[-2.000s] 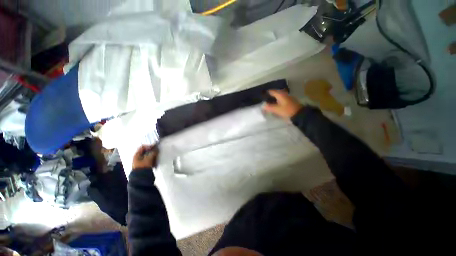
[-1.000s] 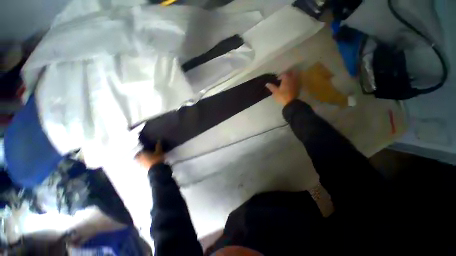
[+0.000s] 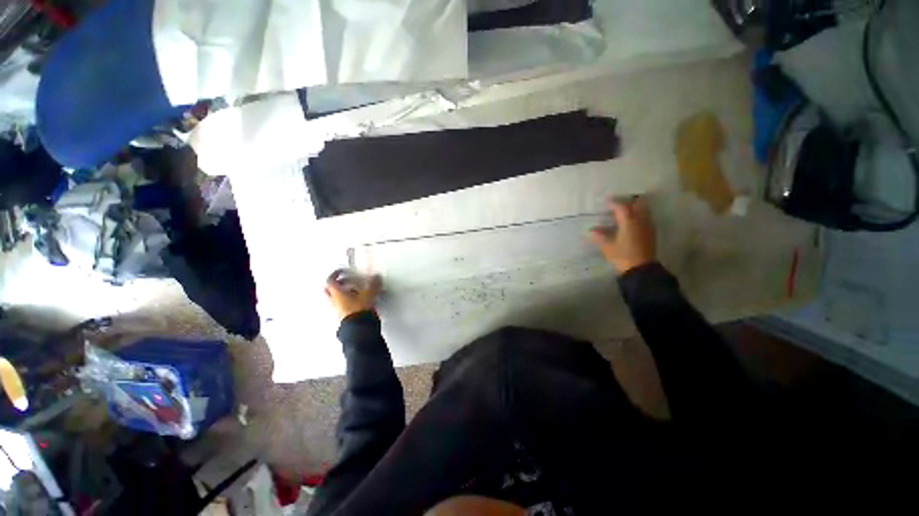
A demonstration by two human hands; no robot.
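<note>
A dark fabric strip (image 3: 464,162) lies flat on the pale covered table, beyond both hands, untouched. A pale strip (image 3: 484,247) with a thin dark line along its far edge lies nearer me and blends into the cover. My left hand (image 3: 353,292) is at its left end, fingers bent onto it. My right hand (image 3: 627,237) is at its right end, thumb and fingers closed around the edge. The fingertips are small and blurred.
A white sheet (image 3: 312,45) drapes over a blue rounded form (image 3: 101,86) at upper left. A tan piece (image 3: 703,161) and a dark iron (image 3: 811,176) lie at right. Another dark strip (image 3: 529,12) shows at the top. A blue bag (image 3: 207,378) lies at lower left.
Both hands have left the dark strip, which now lies alone, and have come nearer my body to the ends of the pale strip. The view has shifted too.
</note>
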